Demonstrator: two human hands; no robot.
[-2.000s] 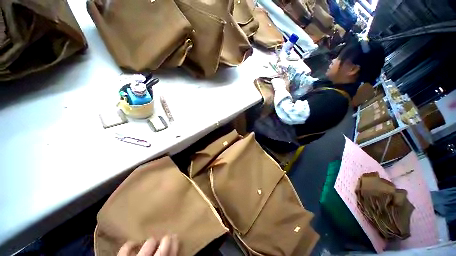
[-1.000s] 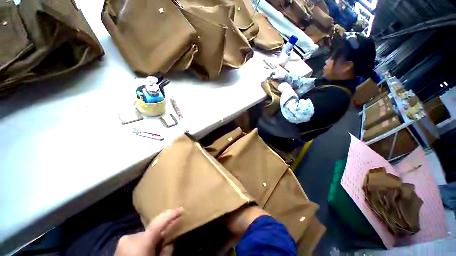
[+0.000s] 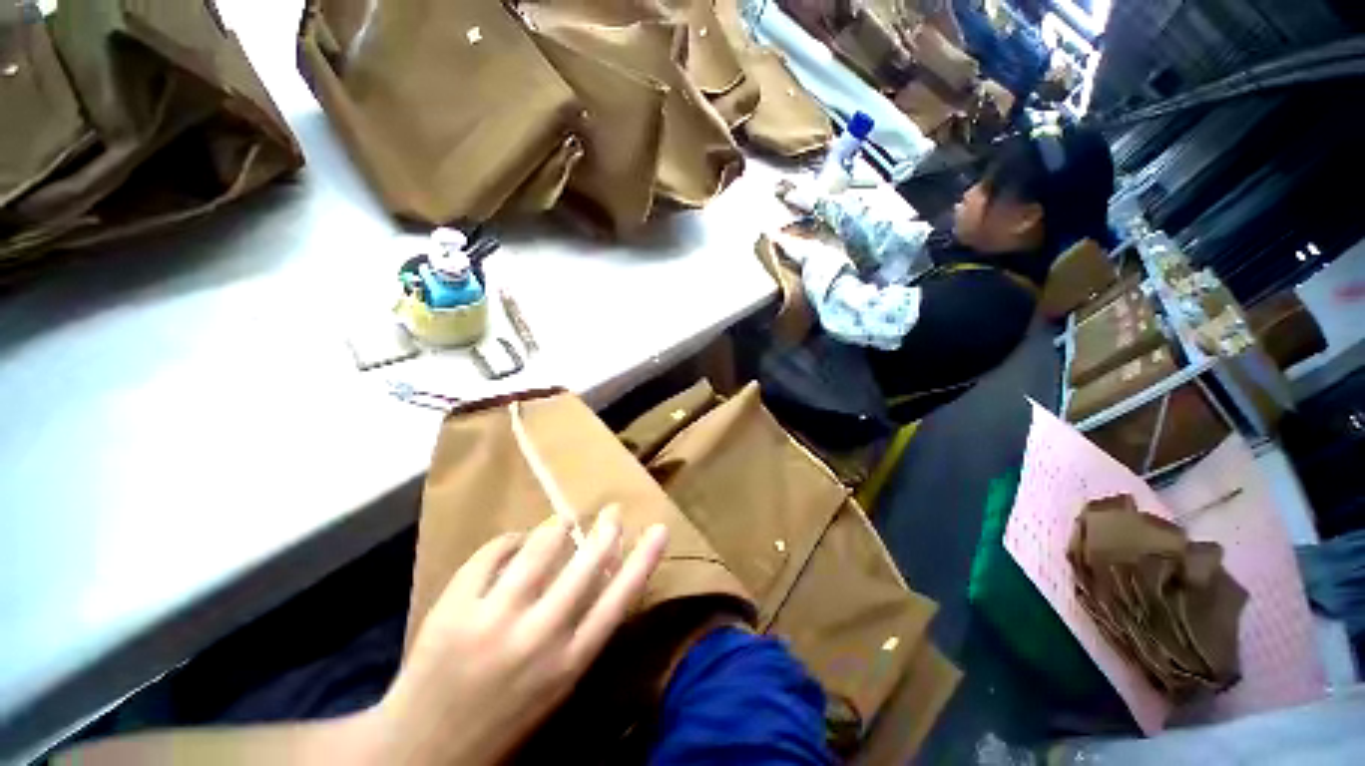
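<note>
A tan-brown bag shell (image 3: pixel 494 449) with a pale binding strip down its side stands over my lap, its far end at the table edge. My left hand (image 3: pixel 517 614) lies on the near side of the bag, back up, fingers apart, across the pale strip. A blue sleeve of my right arm enters the dark bag mouth at the near end; my right hand is hidden inside. Thread snips (image 3: pixel 422 395) lie on the table beside the bag's far end.
A pale yellow tool cup (image 3: pixel 446 320) stands on the white table (image 3: pixel 180 404), with two small blocks beside it. Brown bags (image 3: pixel 434 112) are heaped at the back, more bags (image 3: pixel 779 509) lie right of my lap. A coworker (image 3: pixel 958 322) sits at right. Brown pieces (image 3: pixel 1153 599) lie on pink sheeting.
The bag has turned so its strip faces up more, and its far end reaches over the table edge near the snips. My left hand has moved up and over the bag, fingers spread.
</note>
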